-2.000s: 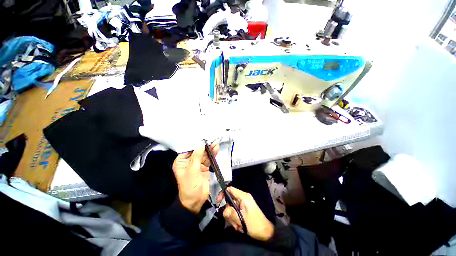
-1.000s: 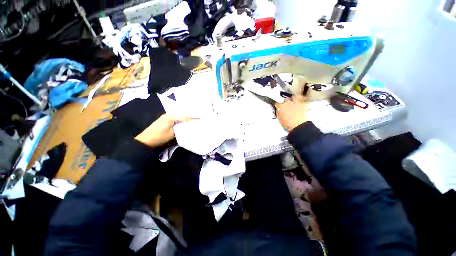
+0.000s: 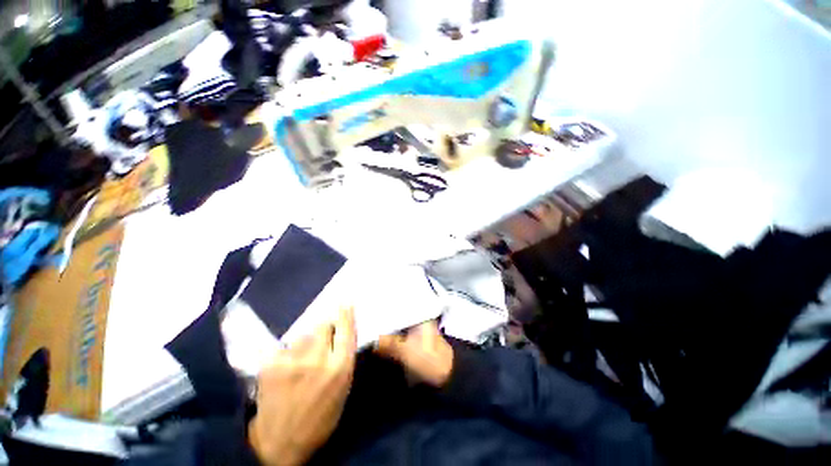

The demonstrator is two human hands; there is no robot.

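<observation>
A white fabric panel [image 3: 392,291] with black fabric pieces [image 3: 293,278] lies over the front edge of the table, near my lap. My left hand [image 3: 305,387] grips its near edge, with the fingertips on the white cloth. My right hand [image 3: 421,353] is close beside it on the right and holds the same edge from below; its fingers are partly hidden by the cloth. Black shears [image 3: 415,180] lie on the table under the machine arm. The sewing machine [image 3: 401,114] stands behind the cloth, and its needle area is blurred.
A cardboard sheet [image 3: 77,319] lies at the left. A black fabric piece [image 3: 202,164] lies left of the machine head, with cloth heaps behind. A red-handled tool [image 3: 528,152] is at the table's right end. Dark and white cloth [image 3: 638,291] is piled below right.
The right hand has left the shears under the machine arm and come to the cloth. Both hands are now together at the cloth's near edge. The view has shifted, and the black pieces lie differently.
</observation>
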